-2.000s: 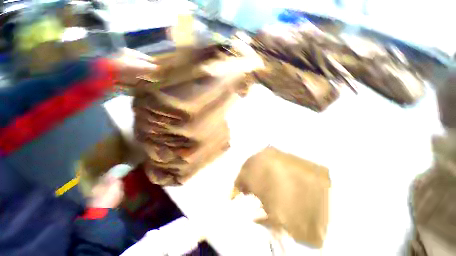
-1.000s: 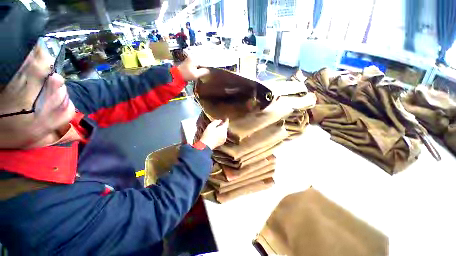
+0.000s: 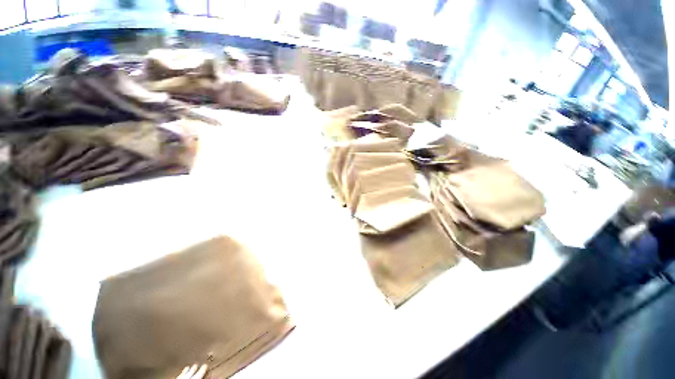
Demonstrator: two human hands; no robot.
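A flat brown bag body lies on the white table in front of me at the lower left. Its hemmed mouth edge runs along its lower right side, with a tiny dot near that edge. Light fingertips, apparently of my left hand, show at the bottom edge of the picture, over the bag body beside the dot. The rest of this hand is cut off, so its grip cannot be told. My right hand is not in view.
An overlapping row of bag bodies lies right of centre, with another pile beside it. Crumpled bags lie upper left. Upright brown pieces stand behind. A person's hand shows at far right.
My view has swung right. The coworker handling a bag at the tall left stack is out of the picture. The row of bag bodies and the fingertips now show.
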